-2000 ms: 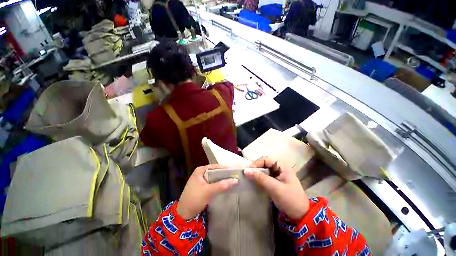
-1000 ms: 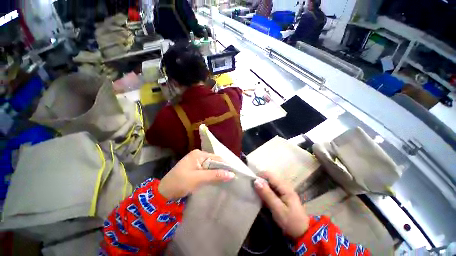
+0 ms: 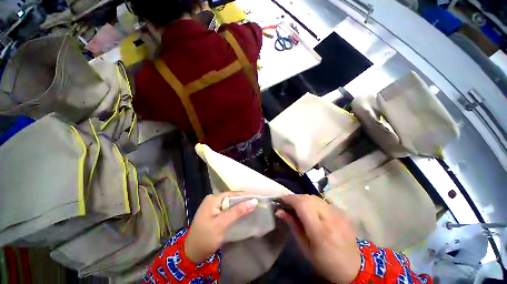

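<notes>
A beige fabric piece [image 3: 244, 228] is held up over my lap, with a pale pointed flap rising to the upper left. My left hand [image 3: 218, 224] pinches its folded edge between thumb and fingers. My right hand [image 3: 319, 233] is at the same edge on the right, its fingers curled beside the seam. A small dark thing shows at the right fingertips, too small to name. Whether the right fingers also grip the fabric is hard to see.
Beige pieces with yellow edges [image 3: 41, 175] are stacked at left, with an open bag body [image 3: 53, 83] behind. A seated coworker in maroon [image 3: 208, 83] is ahead. Beige pieces [image 3: 419, 116] lie on the right bench. Blue-handled scissors [image 3: 283, 42] lie on the coworker's table.
The view has tipped down and closer. My left hand has moved from above the piece to its left edge. My right hand has turned, with its back now more toward the camera.
</notes>
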